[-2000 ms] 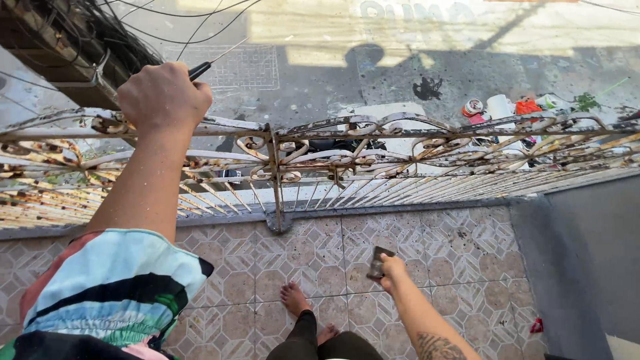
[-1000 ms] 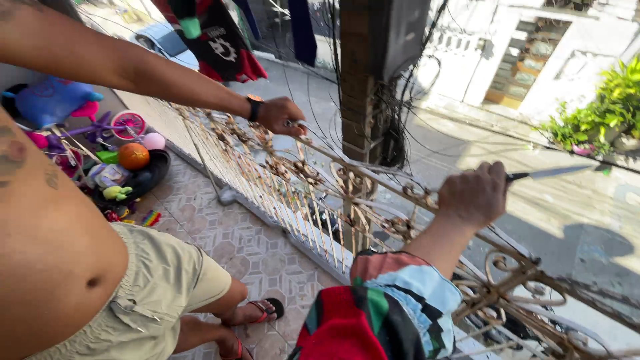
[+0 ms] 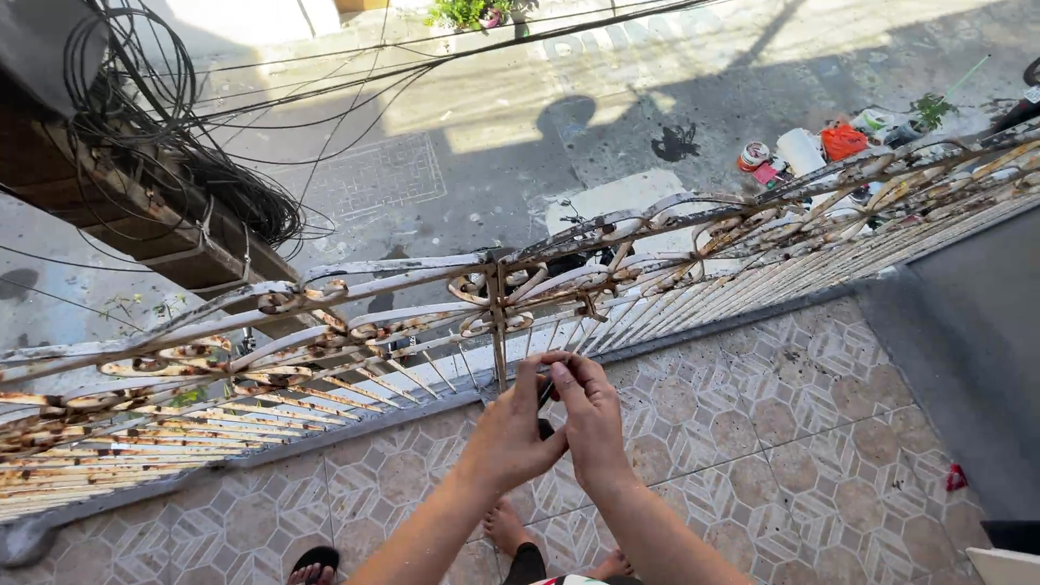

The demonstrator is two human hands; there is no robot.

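Low over the tiled floor, on the near side of the railing, my two hands meet. My left hand (image 3: 516, 439) and my right hand (image 3: 591, 410) both have bent fingers around a small dark object (image 3: 545, 393), mostly hidden between them. Its kind cannot be told, nor whether a blade is among the fingers. Just beyond the fingertips stands a post of the rusty, white-painted metal railing (image 3: 496, 321), whose scrollwork runs across the view.
A utility pole (image 3: 154, 219) with coiled black cables (image 3: 236, 191) rises beyond the railing at left. Below lies a street with buckets and an orange bag (image 3: 843, 141). A grey wall (image 3: 967, 325) borders the right. Another person's sandalled foot (image 3: 314, 565) shows at lower left.
My left hand, earlier out at the railing with a black-handled tool that showed a blade, has come back and down to my right hand. The view has swung away from the other person at the railing.
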